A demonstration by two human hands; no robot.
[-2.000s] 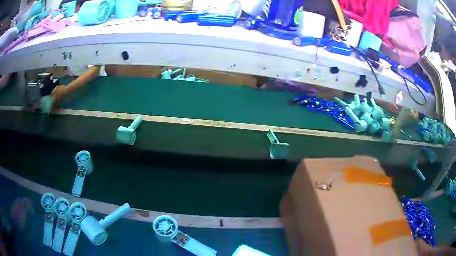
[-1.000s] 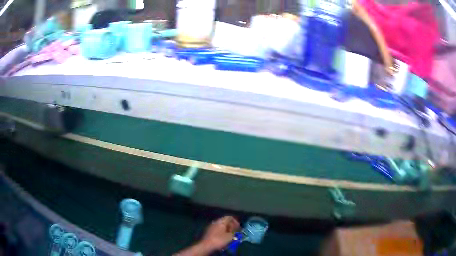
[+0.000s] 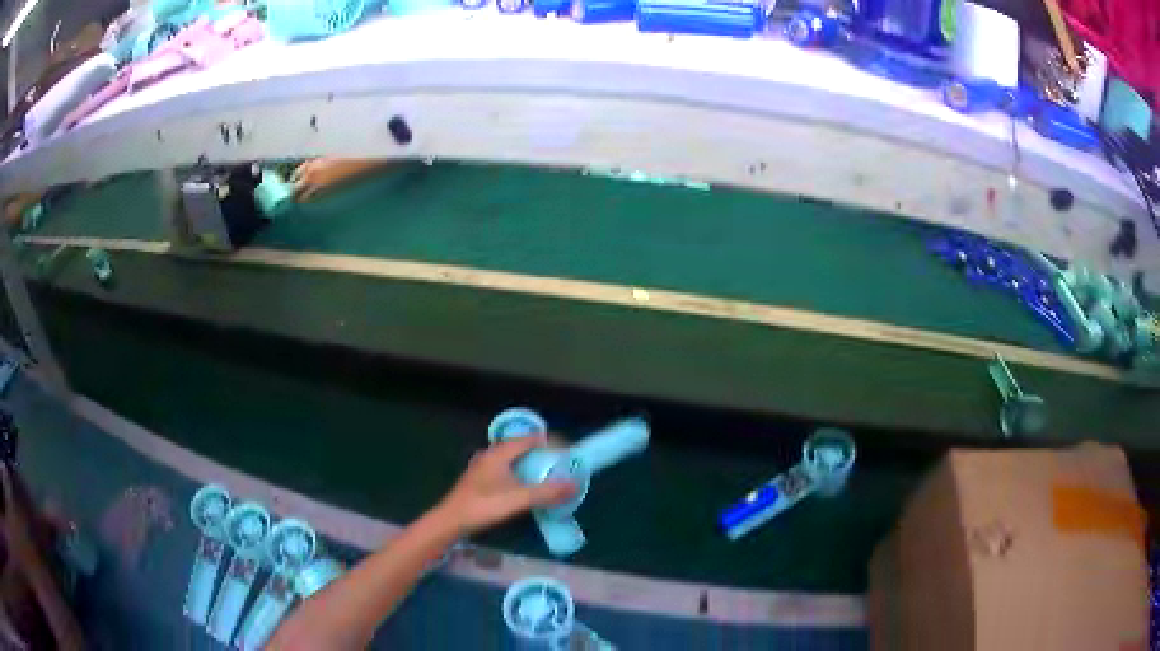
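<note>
My left hand [image 3: 506, 486] reaches in from the lower left and is closed on a light-blue fan body [image 3: 613, 445], its handle pointing up and right. Another open fan [image 3: 518, 425] lies on the belt behind and under it, partly hidden by my hand. An open fan with a blue battery cell in its handle [image 3: 751, 510] lies on the belt to the right. Several open fans [image 3: 244, 528] lie side by side on the bench at lower left, partly behind my forearm. One more fan head [image 3: 539, 610] is at the bottom edge. My right hand is out of the picture.
A cardboard box [image 3: 1005, 547] stands at lower right. The white shelf [image 3: 636, 115] crosses above the belt [image 3: 420, 382]. Another person's hand [image 3: 318, 176] is by a dark block [image 3: 227, 207] at upper left. Blue cells [image 3: 1005, 274] and fan parts [image 3: 1109, 312] lie at right.
My left hand has let go of the fan with the blue cell, which lies on the belt, and now holds a different fan body further left. The view has shifted.
</note>
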